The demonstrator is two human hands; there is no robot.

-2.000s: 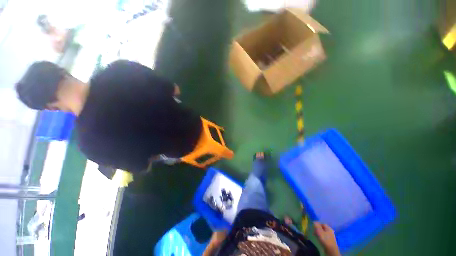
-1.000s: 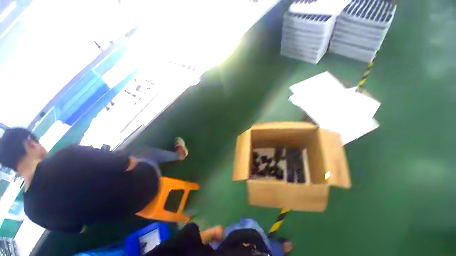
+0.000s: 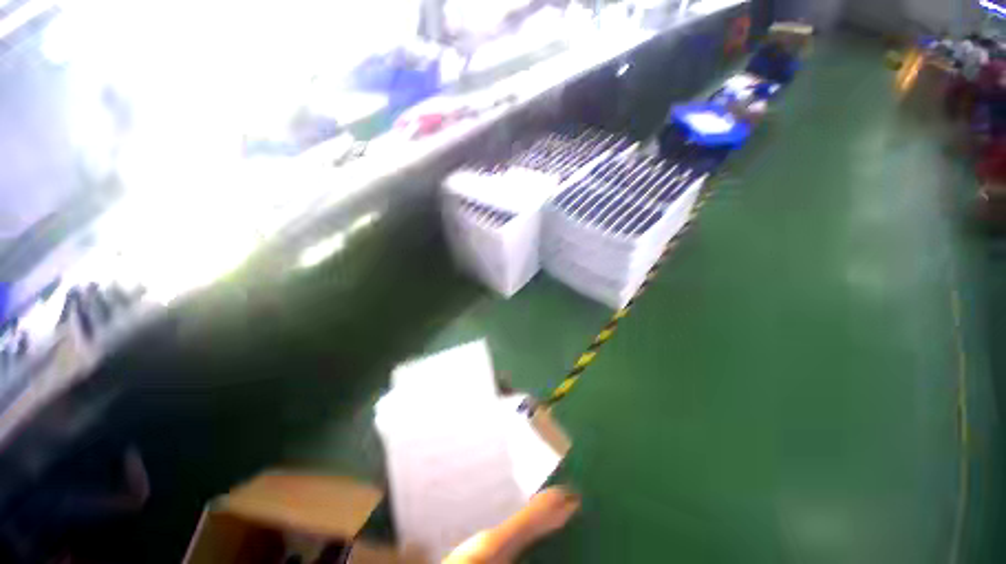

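A blurred hand, which looks like my left hand (image 3: 513, 531), is at the bottom edge, cut off there, with its fingers towards the right. It overlaps the lower right part of white sheets (image 3: 441, 452) lying on the green floor. Whether it touches or holds anything cannot be told. An open cardboard box (image 3: 309, 496) is at the bottom left, cut off by the edge, with dark parts inside. My right hand is not in view.
Two stacks of white trays with dark rows (image 3: 491, 231) (image 3: 623, 231) stand beside yellow-black floor tape (image 3: 601, 339). A bright bench line (image 3: 386, 154) runs along the left. A blue bin (image 3: 709, 128) is further back. Red and dark items are at the far right.
The view has swung up and along the aisle. The box and sheets have shifted down and left in the picture; the seated person and orange stool have left it. The hand now overlaps the sheets.
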